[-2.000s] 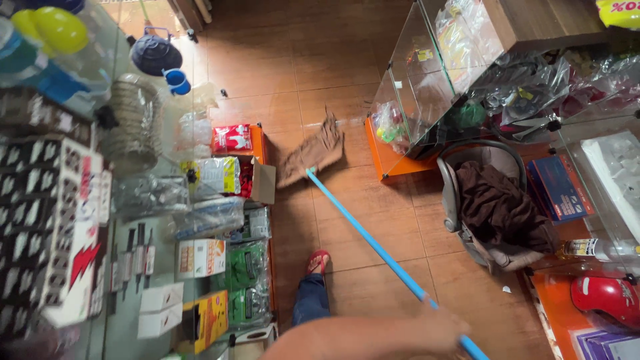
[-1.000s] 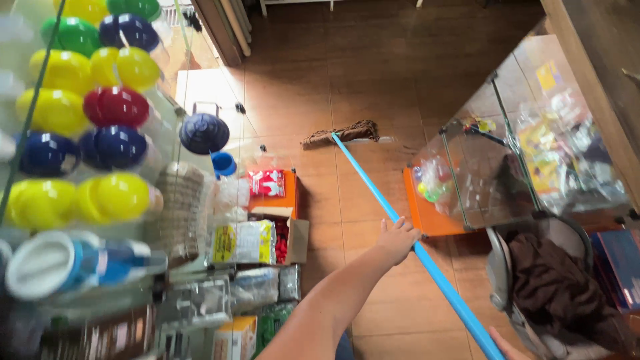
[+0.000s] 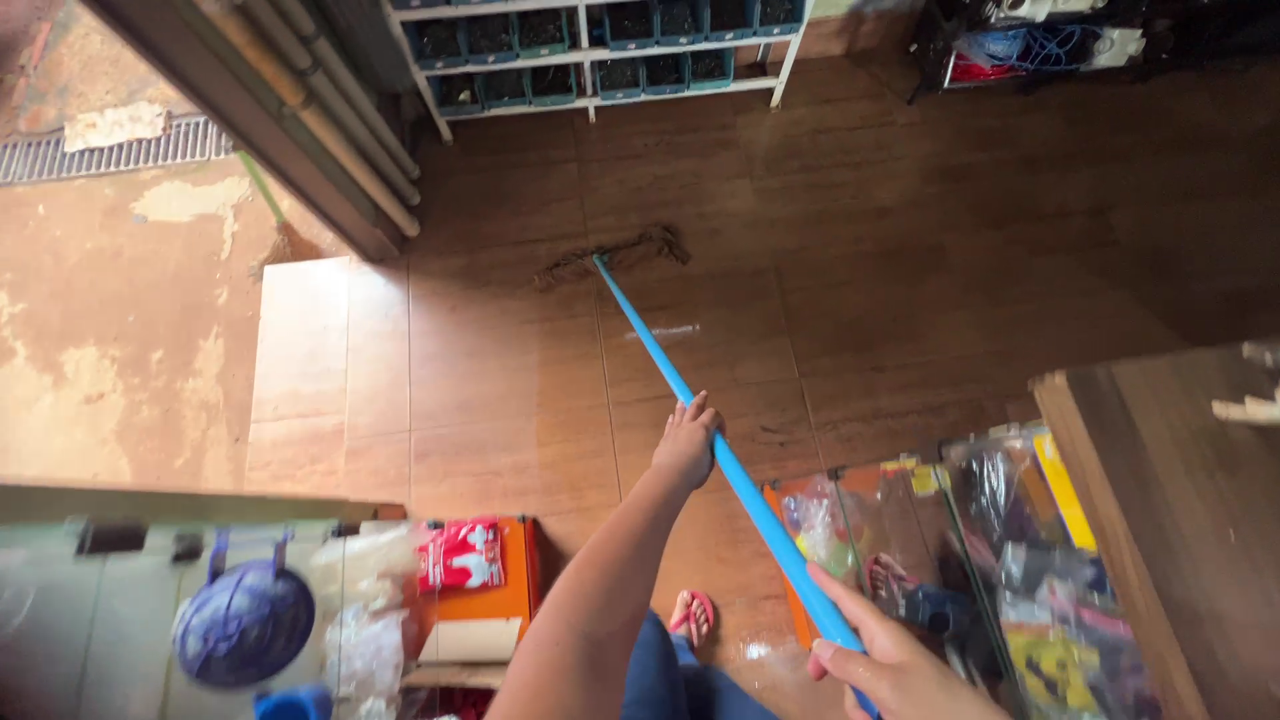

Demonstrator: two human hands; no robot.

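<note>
A long blue pole (image 3: 752, 497) runs from the bottom right up to a brown cloth (image 3: 655, 243) spread at its far end on the tiled floor (image 3: 500, 370). My left hand (image 3: 688, 440) is wrapped around the pole's middle. Lower down, near the pole's top end, my right hand (image 3: 868, 650) holds it, thumb and forefinger along the shaft; its other fingers are partly hidden. The cloth lies in a dark, rumpled strip, and part of the floor beside it shines. My foot in a red flip-flop (image 3: 703, 617) stands below my left forearm.
A white rack with bins (image 3: 590, 103) stands ahead, near pipes (image 3: 330, 125) at a door frame. A broom (image 3: 283, 243) is outside it. Glass cases with a blue domed item (image 3: 245, 622) and bagged goods (image 3: 1045, 600) flank me, along with a wooden counter (image 3: 1170, 500).
The view has moved forward to the rack and doorway. My left hand, out of clear sight on the pole at first, came onto its middle. The cloth has moved farther ahead, past the glass cases.
</note>
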